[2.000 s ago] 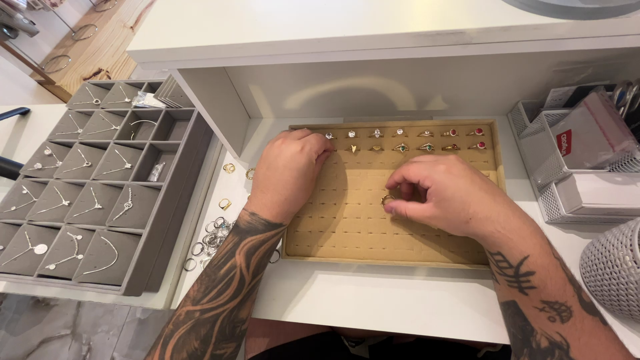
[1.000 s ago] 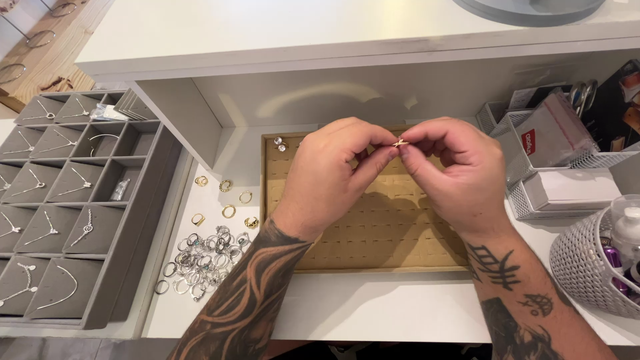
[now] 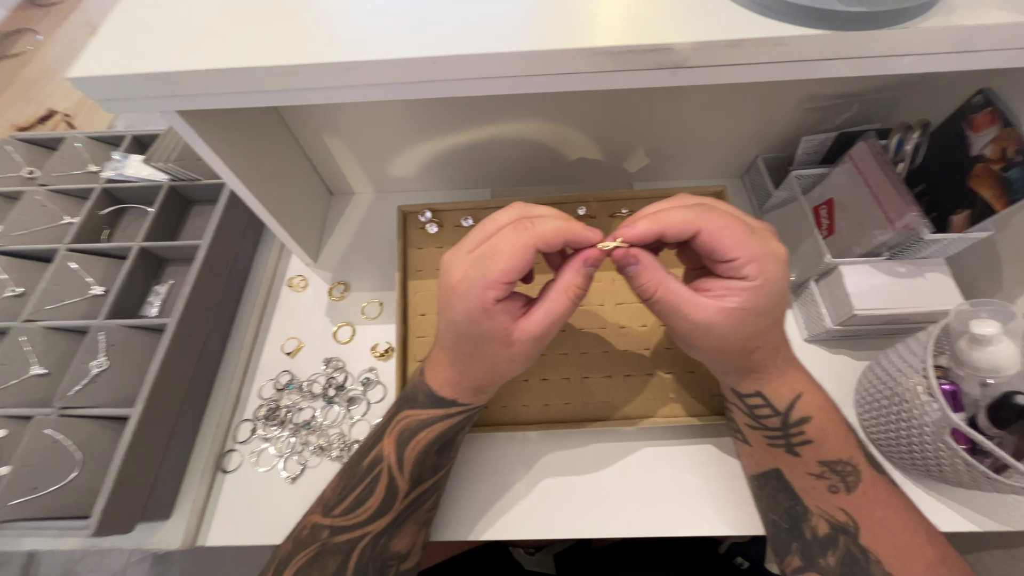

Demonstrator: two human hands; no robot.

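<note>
Between the fingertips of my left hand [image 3: 516, 296] and my right hand [image 3: 704, 280] is a gold-coloured ring [image 3: 613, 245], pinched from both sides above the tan slotted ring tray [image 3: 560, 408]. Rings with clear stones [image 3: 430, 222] stand in the tray's back rows; my hands hide part of those rows. Left of the tray, several loose gold-coloured rings [image 3: 343, 333] lie on the white surface. A pile of silver-coloured rings [image 3: 308, 416] lies in front of them, near my left forearm.
A grey compartment tray [image 3: 152, 400] with necklaces and bracelets stands at the left. White mesh organisers [image 3: 816, 320] with a white box and packets are at the back right, a woven plastic basket [image 3: 896, 408] with bottles in front. A white shelf [image 3: 480, 60] overhangs the back.
Two seconds ago my hands were apart over the tray, the left at its back-left rows. They have come together at the ring, which both held one second ago. The view has shifted.
</note>
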